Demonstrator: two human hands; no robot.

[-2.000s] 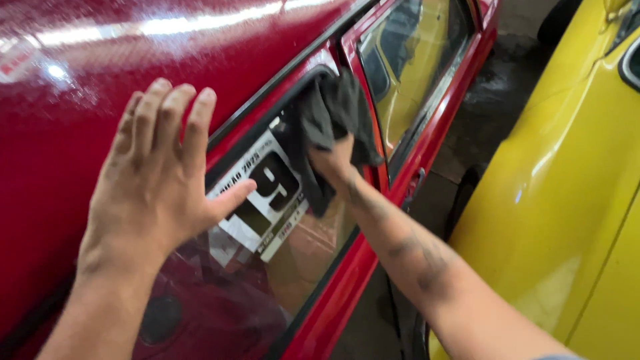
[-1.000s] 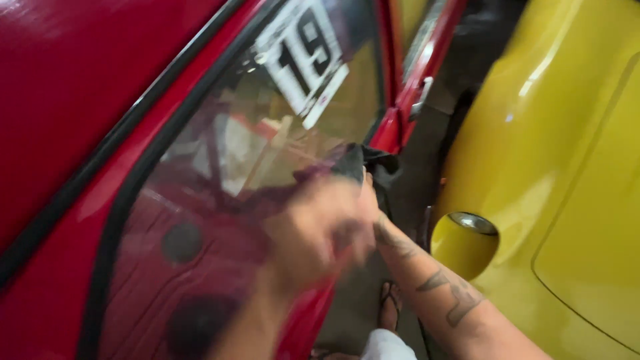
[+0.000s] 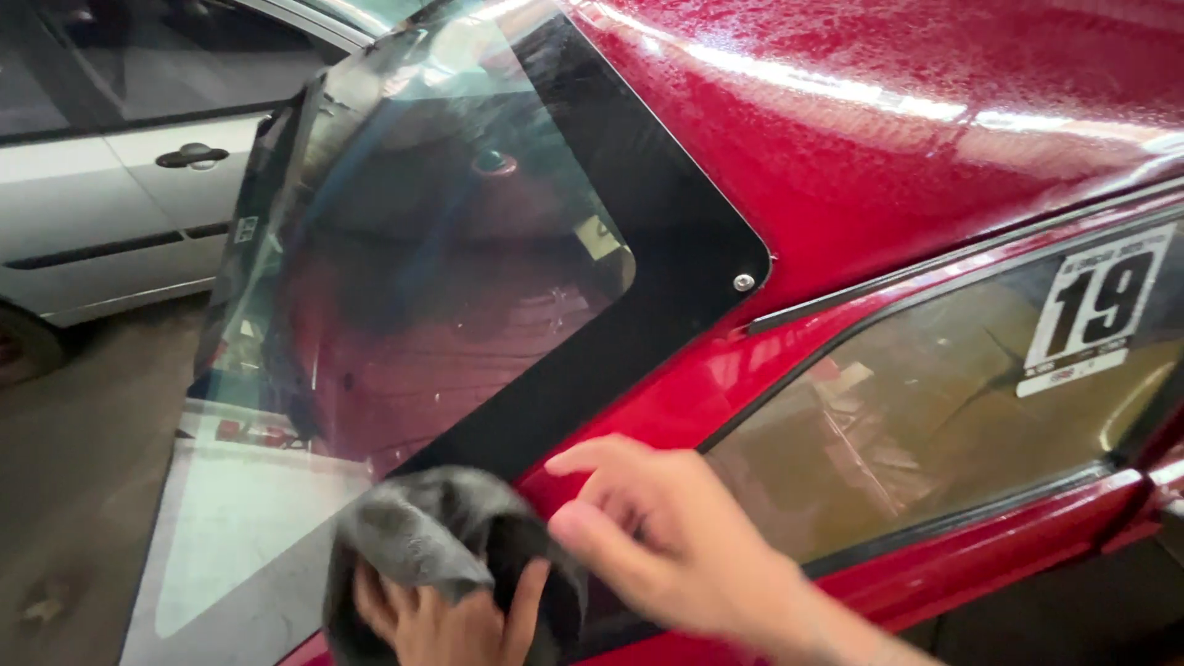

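Observation:
My left hand is at the bottom centre, holding a dark grey cloth against the lower edge of the large black-bordered car window. Its fingers press into the cloth, and the cloth's folds hide part of them. Just to the right, my right hand hangs over the red body pillar, thumb and fingers loosely bent and apart, nothing in them. Past it lies the red car's side window, which bears a large numbered sticker.
The red car's roof fills the upper right, with bright reflections. A round metal fastener sits at the window's corner. A silver car with a dark door handle stands at the left, beyond a strip of floor.
The cloth was in my right hand two seconds ago and is now in my left. The view has swung from the side window to the large black-bordered window; the yellow car is out of view.

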